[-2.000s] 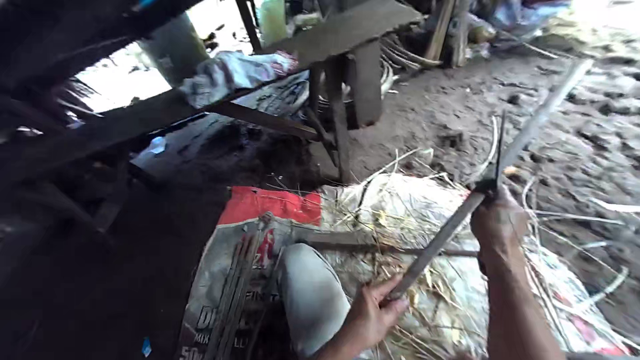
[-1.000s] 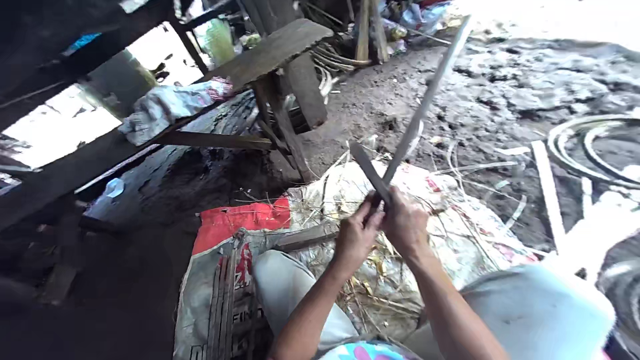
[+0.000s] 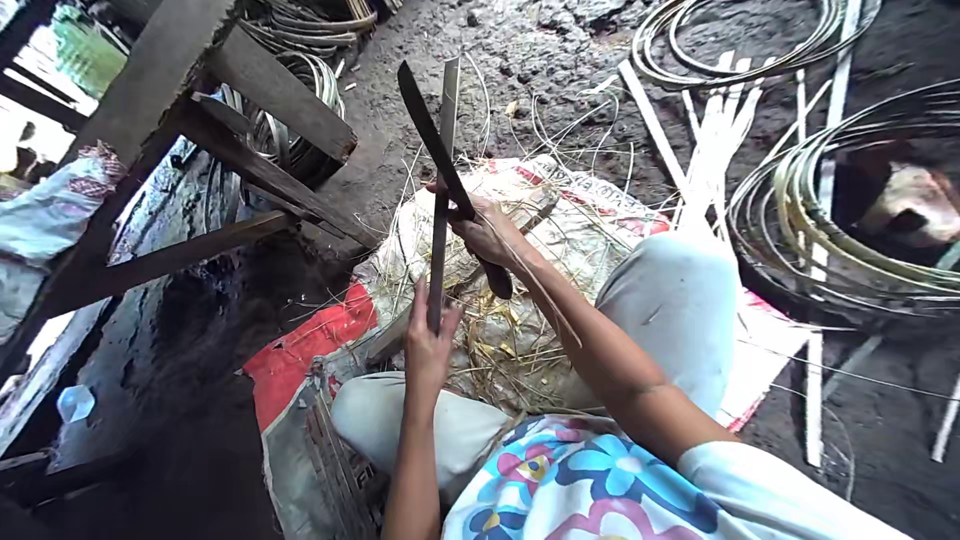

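Observation:
My right hand (image 3: 487,229) is closed around a dark long-bladed knife (image 3: 431,131), whose blade points up and to the left and whose handle end shows below the fist. A flat, narrow strip (image 3: 440,244), apparently split bamboo or cane, stands nearly upright and crosses behind the blade; a fingertip of my right hand reaches around it. My left hand (image 3: 430,337) holds the strip's lower end between thumb and fingers. Thin shavings (image 3: 495,337) lie beneath on a printed sack, and a long curled fibre hangs along my right forearm.
A wooden bench (image 3: 247,165) with a cloth on it stands at left. Coiled strips (image 3: 817,195) and pale flat strips (image 3: 712,157) lie at right, near an animal's head (image 3: 911,206). More coils (image 3: 289,112) sit behind the bench. Several narrow strips (image 3: 334,457) rest beside my left knee.
The strip, which reached far up and away from my hands, now stands shorter and nearly upright. My left hand, beside my right a second ago, is now lower on the strip. The view has turned right.

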